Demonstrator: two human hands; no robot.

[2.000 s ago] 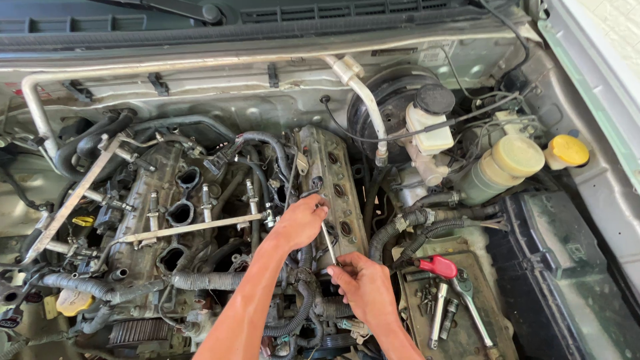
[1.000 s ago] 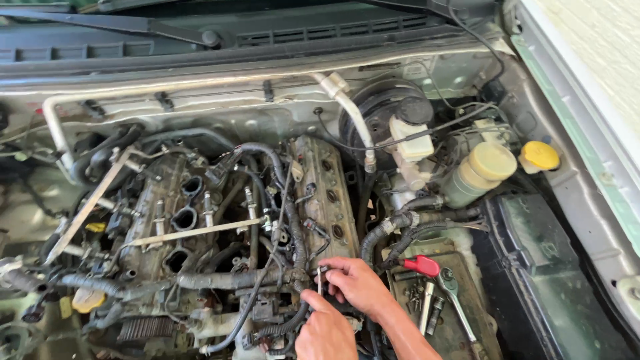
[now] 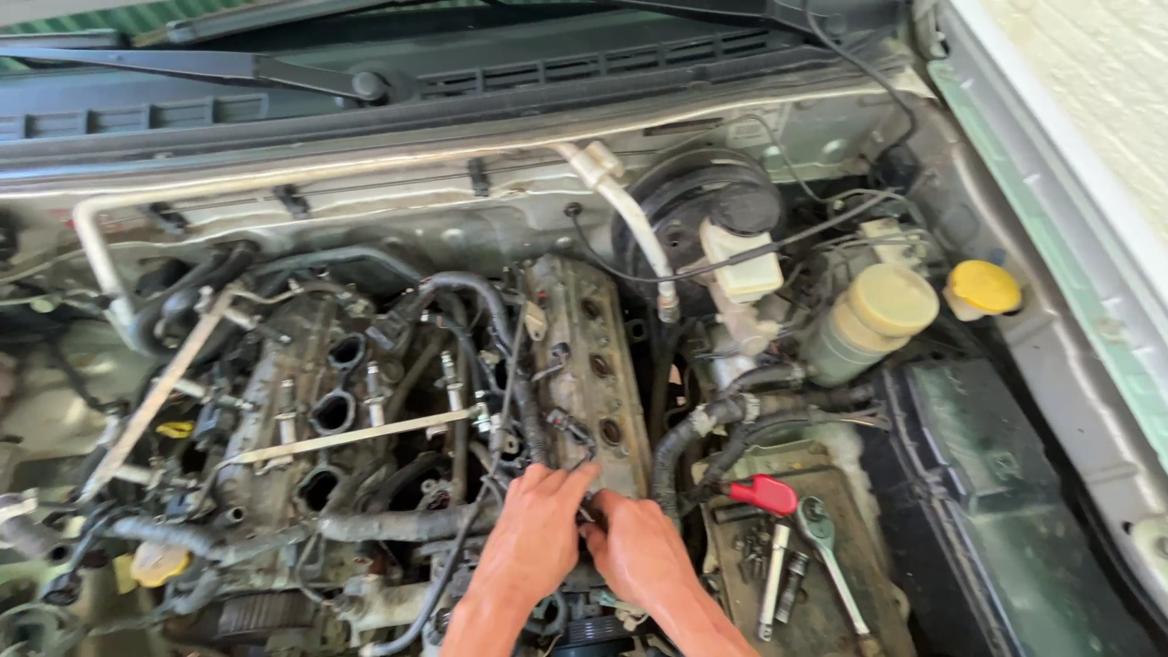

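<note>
My left hand (image 3: pixel 534 529) and my right hand (image 3: pixel 636 547) are close together at the front end of the right-hand valve cover (image 3: pixel 593 328). The left fingertips are at a wiring connector and its cable (image 3: pixel 573 426) on the cover. My right fingers are curled just beside them, pinching something small and dark that I cannot identify. Between the fingers the view is mostly blocked. Left of my hands a corrugated wiring harness (image 3: pixel 529 401) runs along the cover. A fuel rail (image 3: pixel 351 436) with injectors lies over the open intake ports (image 3: pixel 332 412).
A ratchet (image 3: pixel 830 557), an extension bar (image 3: pixel 774 579), a socket (image 3: pixel 792 584) and a red-capped part (image 3: pixel 765 494) lie on the battery tray (image 3: pixel 821 474) at right. Beyond stand the brake fluid reservoir (image 3: pixel 741 260), another reservoir (image 3: pixel 871 319) and a black box (image 3: pixel 995 511).
Two seconds ago my hands held a slim metal tool over the valve cover; it is not visible now. Since one second ago my left hand has moved up beside my right.
</note>
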